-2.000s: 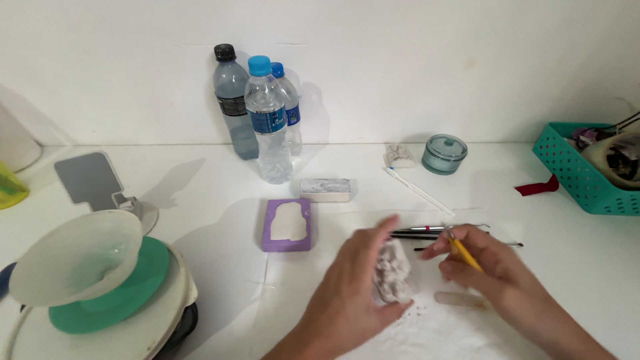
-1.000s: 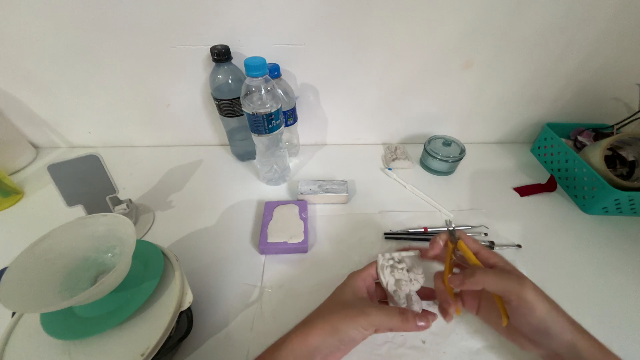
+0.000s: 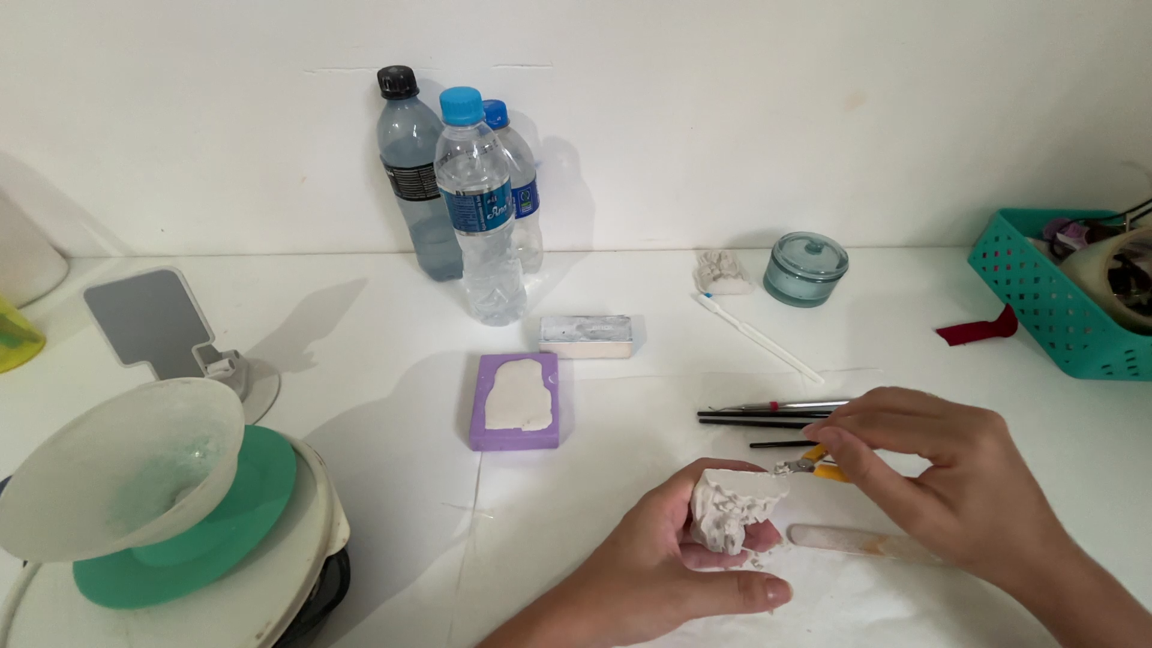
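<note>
A rough white plaster cast rests in my left hand, with the fingers behind it and the thumb apart below. My right hand grips small cutting pliers with yellow handles; their metal tip meets the cast's upper right corner. Whether the jaws are closed on plaster cannot be told. Crumbs of plaster lie beneath the cast. Behind my right fingers lie slim black-handled tools, partly hidden. A wooden stick lies below the pliers, its right end reaching under my right hand.
A purple mould with white filling and a small block lie left of centre. Bottles, a second cast, a lidded glass jar and a white brush are farther back. A frosted bowl and green basket flank them.
The pliers have come to the cast's corner; one second ago they were upright, right of it. The cast has been turned in my left hand, and my left thumb has moved away from it.
</note>
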